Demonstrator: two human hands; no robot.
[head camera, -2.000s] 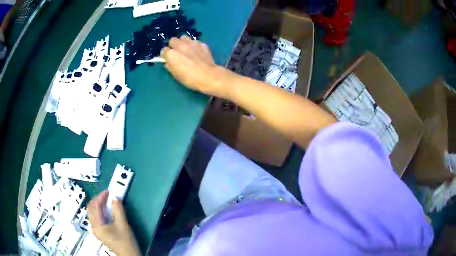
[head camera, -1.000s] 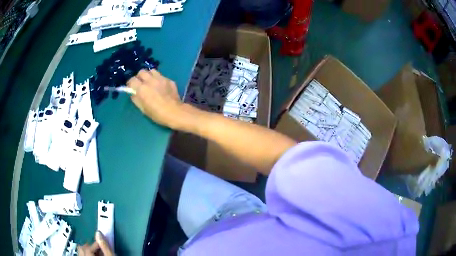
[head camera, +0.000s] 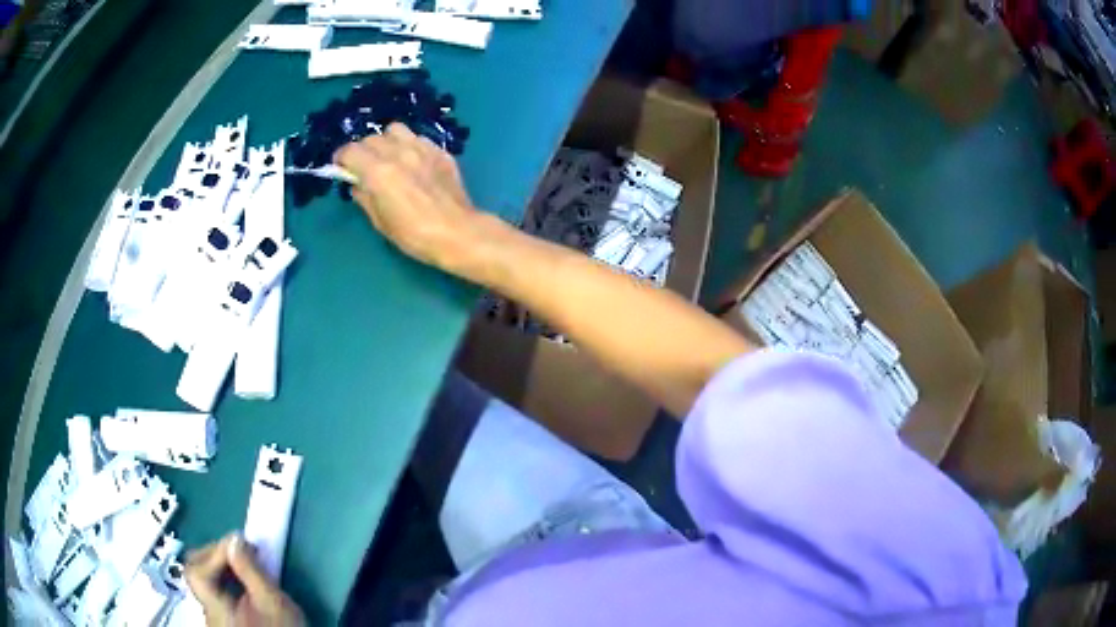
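My right hand (head camera: 404, 184) is at the near edge of the heap of small black parts (head camera: 386, 108) and holds a thin hand tool (head camera: 321, 172), its light tip pointing left at the heap. My left hand (head camera: 242, 585) is at the bottom of the view, its fingers on the lower end of a white housing (head camera: 272, 505) that lies on the bench, cutout end pointing away. Whether the fingers pinch it is hard to tell. A fanned stack of housings with black parts fitted (head camera: 196, 263) lies left of centre. A pile of loose white housings (head camera: 116, 508) lies beside my left hand.
More white housings (head camera: 365, 58) lie at the far end of the green bench (head camera: 367, 319). Beyond its right edge stand a box of dark and white parts (head camera: 695, 184), a box of white parts (head camera: 942, 367) and another box (head camera: 1016, 331). A red object (head camera: 783, 116) stands at the top.
The view has shifted. My right hand with the tool has moved slightly left along the heap's near edge. My left hand now rests lower on the housing, which lies straighter on the bench.
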